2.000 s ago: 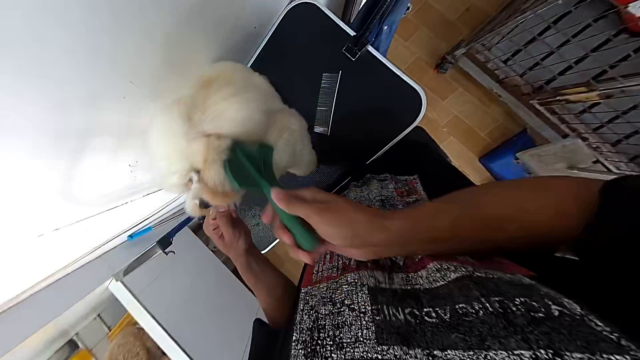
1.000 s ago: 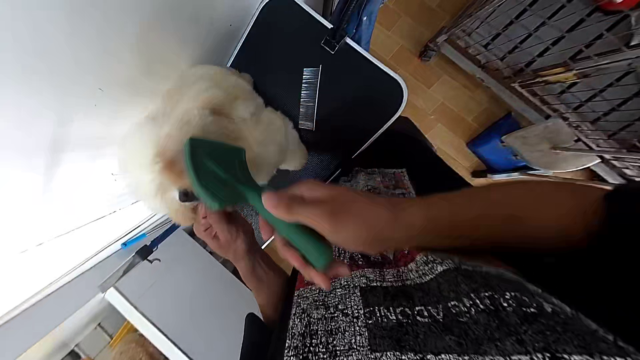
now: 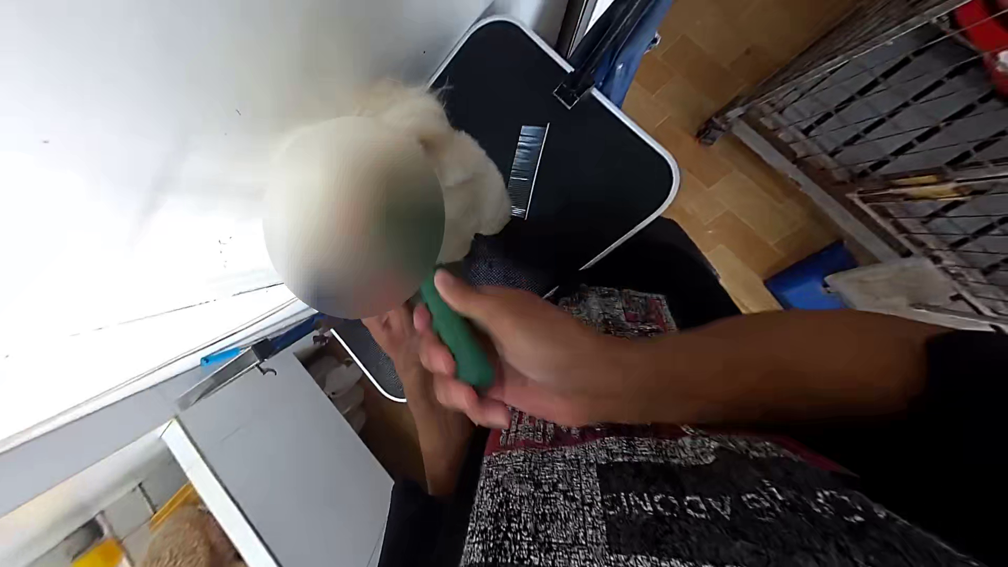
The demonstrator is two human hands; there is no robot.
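Note:
My right hand (image 3: 520, 354) is closed around the handle of a green grooming brush (image 3: 457, 335), whose head lies against a small cream-coated dog (image 3: 472, 177). A round blur covers the dog's head and most of the brush head. My left hand (image 3: 394, 335) reaches up at the dog's head from below; its fingertips are hidden by the blur, so what they touch is unclear. A metal comb (image 3: 528, 171) lies on the black grooming table (image 3: 598, 169), beside the dog.
A wire cage (image 3: 890, 102) stands at the upper right. Near it on the tiled floor is a blue dustpan-like object (image 3: 811, 277). A white cabinet panel (image 3: 291, 465) is at the lower left, with a curly brown-coated animal (image 3: 189, 539) at the bottom edge.
Both hands stay close to the dog's head. The green brush, broad head clearly visible a second ago, now overlaps the blurred head region. The comb remains on the table.

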